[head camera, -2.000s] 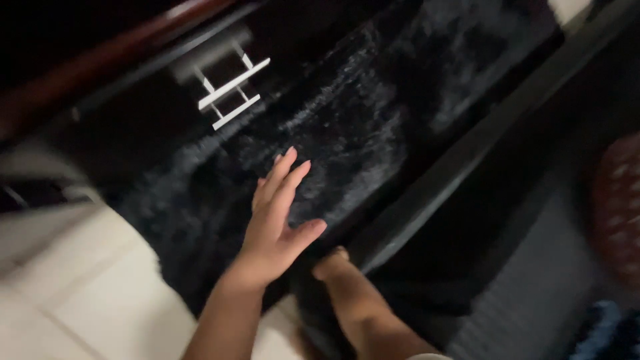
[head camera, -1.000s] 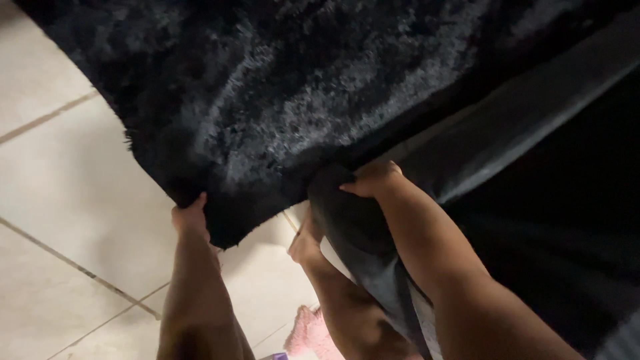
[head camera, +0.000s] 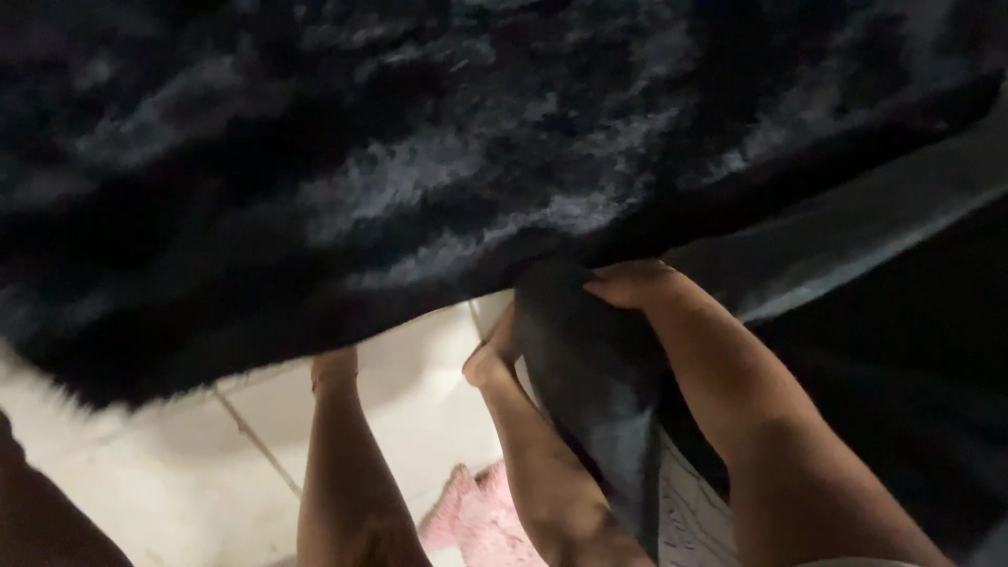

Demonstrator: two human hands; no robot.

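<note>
A black, shaggy fur-like rug or throw (head camera: 394, 173) fills the upper view, its lower edge hanging over the pale tiled floor. At the far left edge, only part of my left hand (head camera: 9, 442) and the dark forearm show; its fingers are outside the frame or hidden. My right hand (head camera: 634, 285) lies against the rounded corner of dark grey upholstered or cloth-covered furniture (head camera: 587, 339), close to the black pile. Its thumb points left, and the other fingers cannot be made out.
Two bare lower legs stand between my arms, partly covered by the black pile. A pink fluffy item (head camera: 480, 516) lies on the light floor tiles (head camera: 417, 394). A patterned pale surface (head camera: 689, 512) shows beside the grey furniture; its dark grey edge runs to the upper right.
A second ago my left hand gripped the black rug's corner; now it is at the left frame edge. The rug's corner has shifted left and covers more of the legs. My right hand stays at the grey corner.
</note>
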